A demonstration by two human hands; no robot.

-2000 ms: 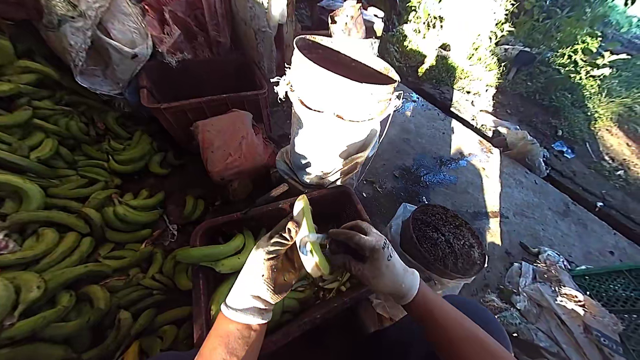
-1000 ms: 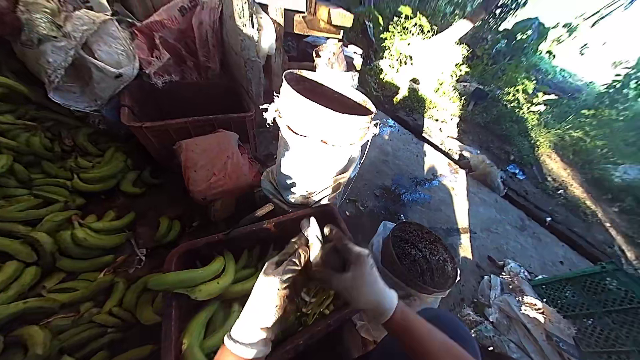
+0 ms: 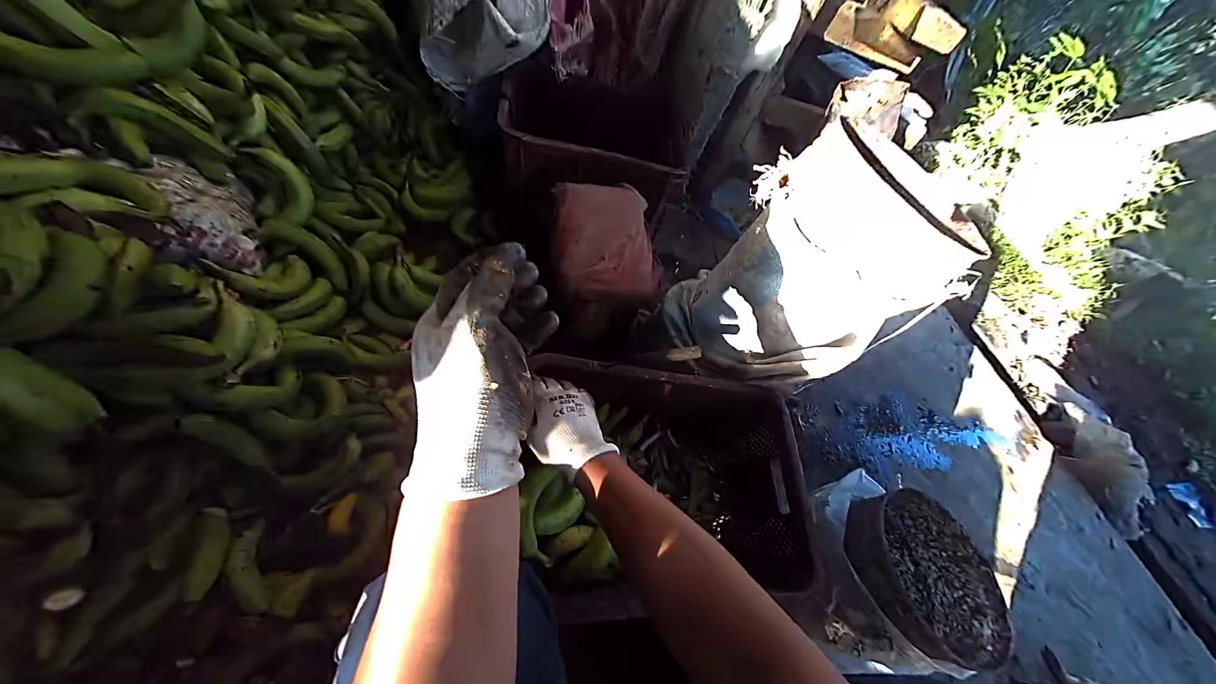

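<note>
My left hand (image 3: 480, 370), in a white knit glove with a dark coated palm, is raised over the left edge of a dark plastic crate (image 3: 798, 456); its fingers are curled and nothing can be made out in them. Behind its wrist, my right hand (image 3: 567, 425) in a like glove reaches to the crate's left rim, its fingertips hidden by the left hand. Inside the crate lie green bananas or plantains (image 3: 559, 508) and green peel strips. A large heap of green bananas or plantains (image 3: 304, 228) spreads to the left.
A tall cloth-wrapped bucket (image 3: 836, 247) leans behind the crate, near a reddish bag (image 3: 605, 247) and a second crate (image 3: 589, 157). At right, a smaller bucket (image 3: 940, 570) of dark granular matter stands on a concrete slab (image 3: 1092, 551).
The view has swung left. Both hands have moved left from above the crate's middle to its left rim. The pale green piece held between them two seconds ago is no longer visible.
</note>
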